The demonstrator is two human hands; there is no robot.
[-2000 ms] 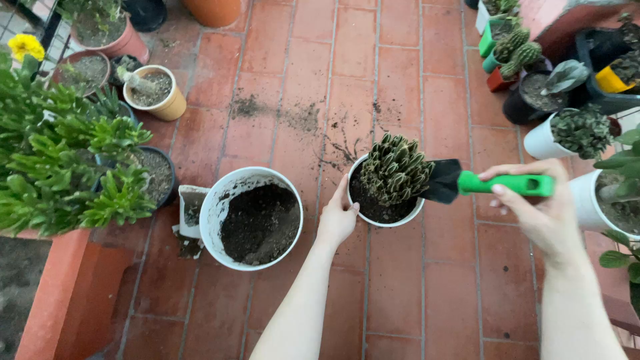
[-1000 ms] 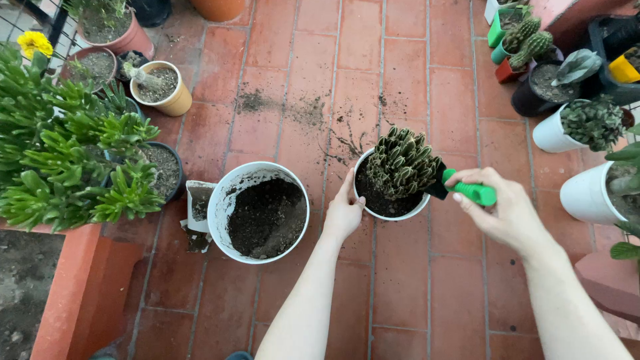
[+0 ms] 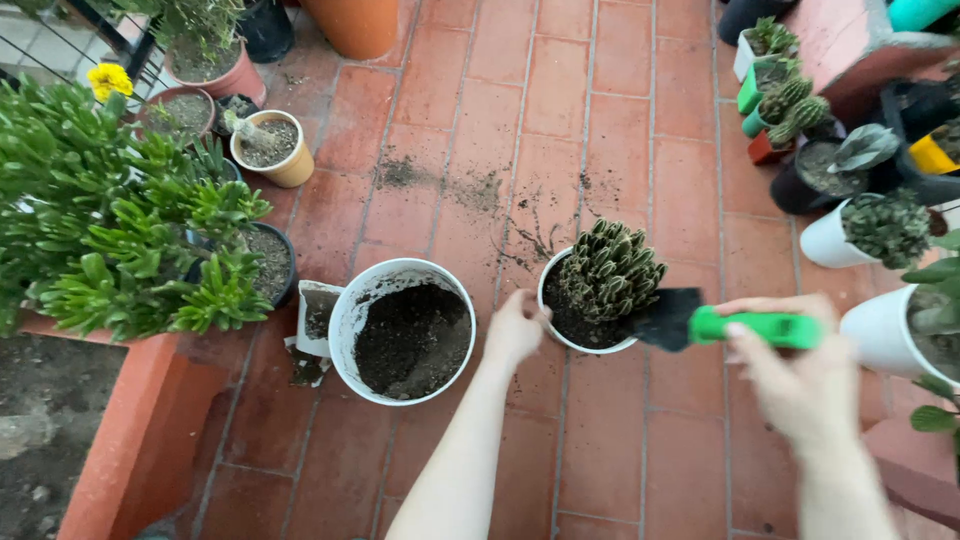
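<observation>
A clustered cactus [image 3: 611, 270] stands in dark soil in a white pot [image 3: 551, 330] at the centre. My left hand [image 3: 517, 326] is at the pot's left rim, its fingers curved against the wall; whether it grips is not clear. My right hand [image 3: 795, 360], blurred, holds the green handle of a garden trowel [image 3: 756, 327]. The trowel's black blade lies over the pot's right rim beside the cactus. To the left is a white bucket [image 3: 337, 330] partly filled with dark soil [image 3: 412, 341].
Loose soil [image 3: 472, 189] is scattered on the red tiles beyond the pot. Leafy succulents [image 3: 135, 225] and several pots line the left side, above a red planter wall [image 3: 139, 420]. White pots [image 3: 881, 330] and small cacti [image 3: 802, 112] stand along the right.
The trowel, closer to upright over the rim a second ago, now lies flatter, with its handle farther right. My right hand has moved right with it. The left hand remains beside the pot.
</observation>
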